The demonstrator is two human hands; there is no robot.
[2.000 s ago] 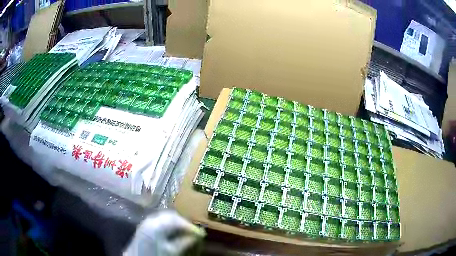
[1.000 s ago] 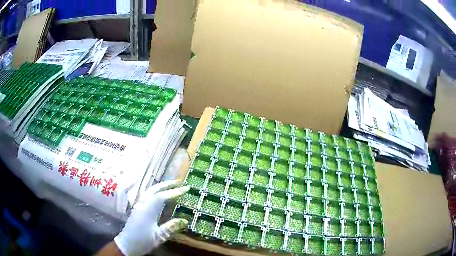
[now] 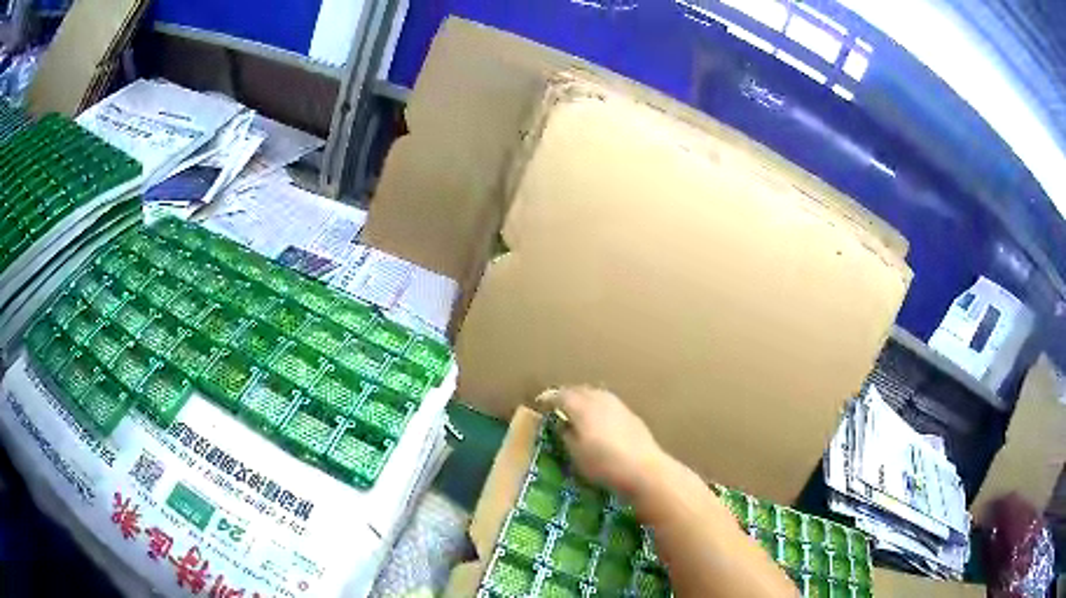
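Green square units (image 3: 544, 502) lie in tight rows on a tan cardboard sheet (image 3: 500, 479), cut off by the bottom edge. My bare right hand (image 3: 594, 435) reaches over them from the lower right. Its fingers are bent at the far left corner of the rows, by the cardboard's edge. The fingertips are small and blurred, so whether they grip anything cannot be told. My forearm hides part of the rows. My left hand is out of the picture.
More green units (image 3: 251, 350) lie on a newspaper stack (image 3: 240, 473) at left, with another green-topped stack (image 3: 59, 187) beyond. Large cardboard sheets (image 3: 690, 280) lean upright behind. Papers (image 3: 894, 479) and a shiny dark red bundle (image 3: 1015, 543) are at right.
The gloved left hand, seen at the near left corner of the rows, has left the picture. My bare right hand has come in to the far left corner. The view has shifted and tilted.
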